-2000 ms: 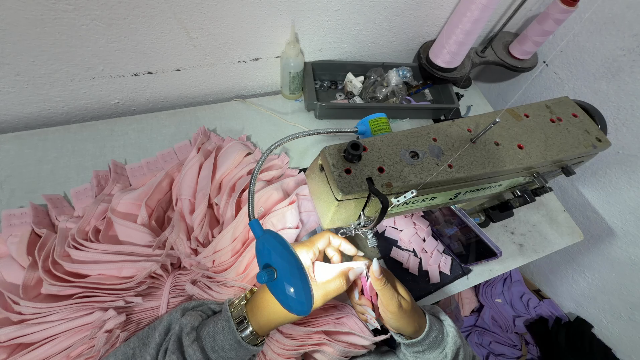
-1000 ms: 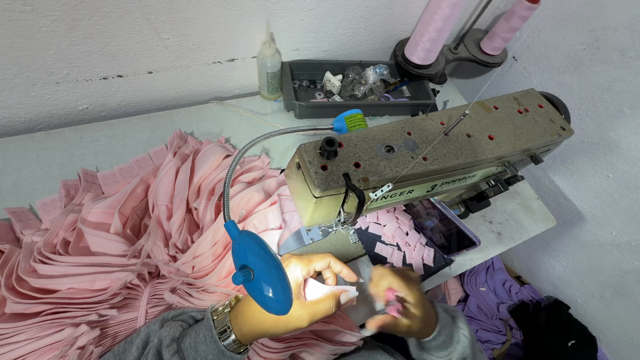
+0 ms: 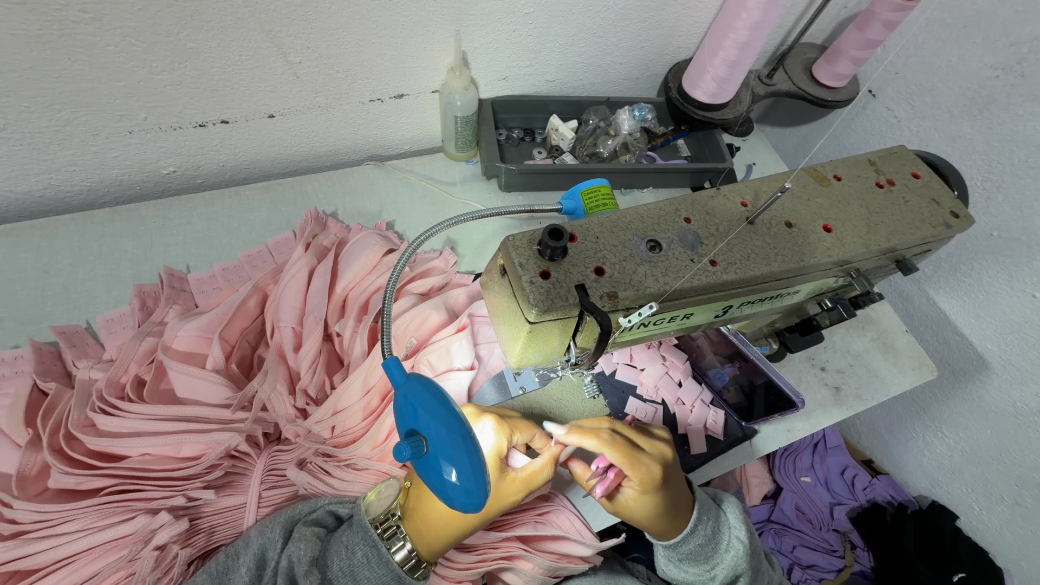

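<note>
My left hand [image 3: 496, 471], with a metal watch at the wrist, is below the needle end of a Singer sewing machine [image 3: 723, 244] and pinches a small piece of light pink fabric [image 3: 517, 458]. My right hand [image 3: 642, 471] meets it at the fingertips and holds a small pink-handled tool [image 3: 605, 478], perhaps thread snips, in its curled fingers. A blue gooseneck lamp [image 3: 443, 439] partly covers my left hand. Pink garments [image 3: 244, 390] with hook-and-eye tabs at their ends lie heaped to the left. Small pink fabric tabs [image 3: 662, 378] lie on a dark cloth behind my right hand.
A phone [image 3: 743, 374] lies beside the tabs, under the machine arm. Behind the machine are a grey tray [image 3: 520, 175] of bobbins and small parts, a plastic bottle [image 3: 460, 114] and pink thread cones [image 3: 727, 57]. Purple fabric [image 3: 812, 504] and black fabric [image 3: 926, 540] lie at lower right.
My right hand, blurred and apart from the left one second ago, now touches it at the fingertips. The view has shifted somewhat.
</note>
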